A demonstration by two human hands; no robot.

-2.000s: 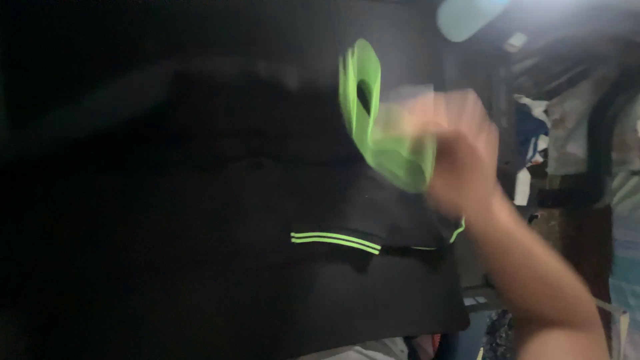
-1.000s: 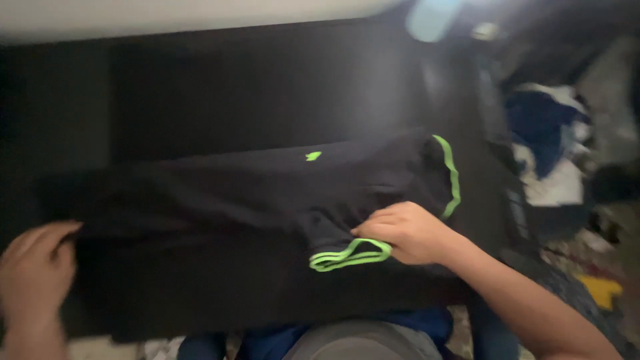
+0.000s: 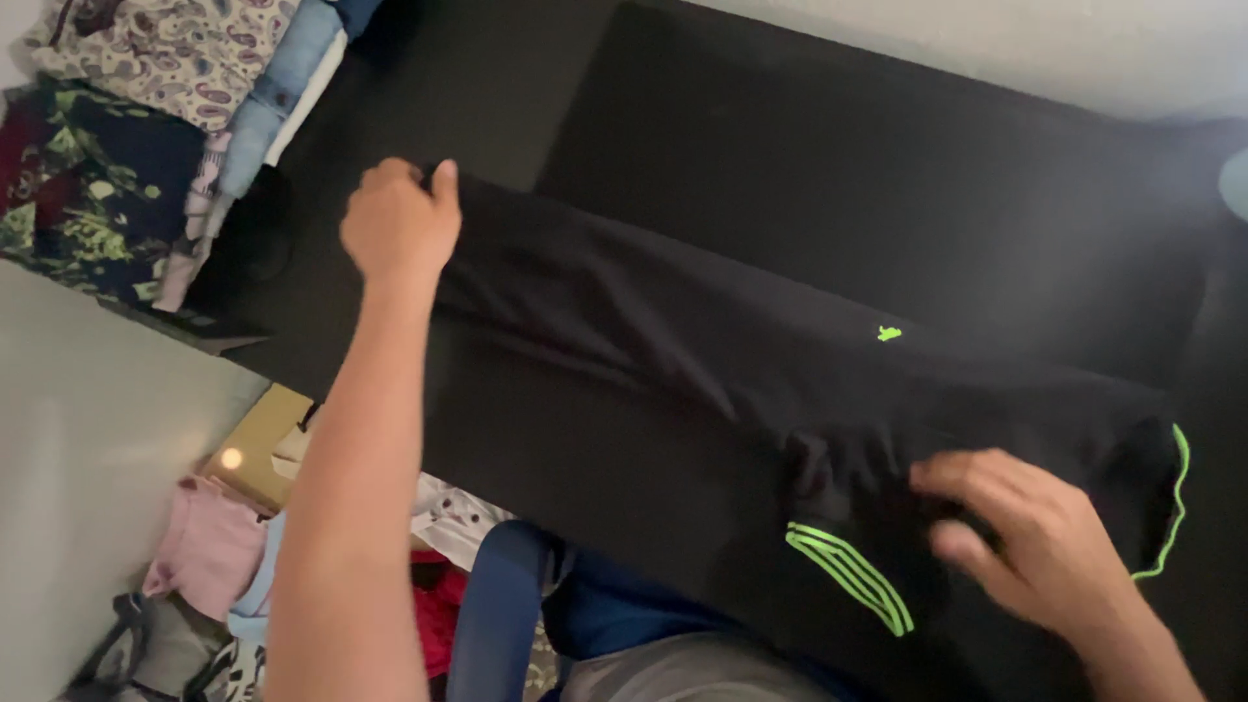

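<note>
A dark polo-type garment (image 3: 721, 322) with bright green trim lies lengthwise, partly folded, across a black tabletop (image 3: 546, 439). A small green emblem (image 3: 889, 333) shows near its upper edge. My left hand (image 3: 402, 219) grips the garment's narrow left end, thumb raised beside the fingers. My right hand (image 3: 1014, 536), fingers apart, rests at or just over the cloth near the sleeve; whether it touches is unclear. The green-striped sleeve cuff (image 3: 848, 575) points toward my body, left of that hand. Green edging (image 3: 1180, 497) runs along the garment's right end, which looks like the collar.
Folded patterned clothes (image 3: 166, 58) and a dark floral cloth (image 3: 97, 195) are stacked at the table's upper left. A pale wall (image 3: 1072, 49) borders the far edge. Below at left are a pink cloth (image 3: 205, 546), a yellow box (image 3: 263, 444) and other clothes. A blue chair arm (image 3: 502, 595) stands near my body.
My left hand now grips the garment's left end. My right hand has come off the cuff it was pinching, and the sleeve lies flatter. The view has swung left.
</note>
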